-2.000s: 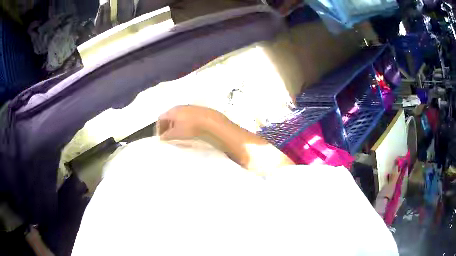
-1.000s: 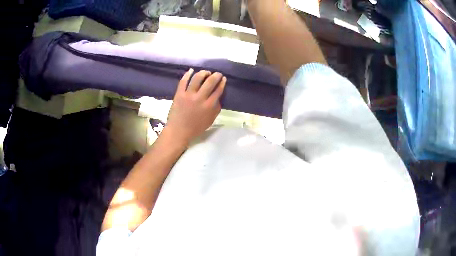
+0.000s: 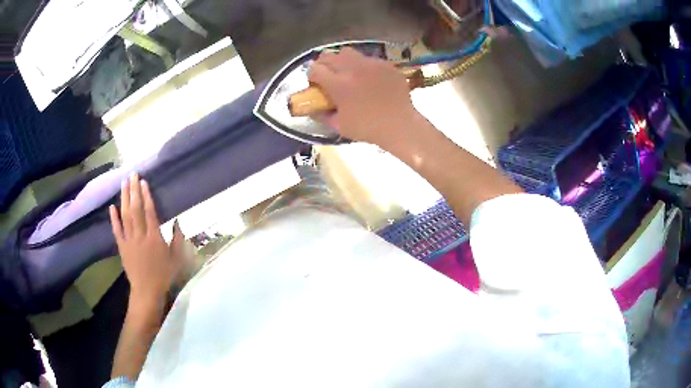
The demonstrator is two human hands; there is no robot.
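A dark purple-grey garment piece (image 3: 204,159) lies drawn over the long padded arm, from the lower left up to the iron, with a dark seam line running lengthwise. My right hand (image 3: 360,91) grips the orange-brown handle of the steam iron (image 3: 292,125). The iron's pointed plate with a pale rim faces left over the cloth's right part; whether it touches cannot be told. My left hand (image 3: 144,246) lies with fingers spread on the cloth's near edge at the left, holding nothing. The iron covers the cloth beneath it.
A blue hose and a gold ribbed hose (image 3: 458,64) run from the iron to the upper right. Blue crates (image 3: 561,167) with pink items stand at the right. A light-blue wrapped bundle (image 3: 580,26) is at top right. Cream table panels (image 3: 182,102) lie behind the cloth.
The iron has come into view on the cloth in my right hand, which was reaching out at the top. My left hand has moved left along the cloth. The view has turned.
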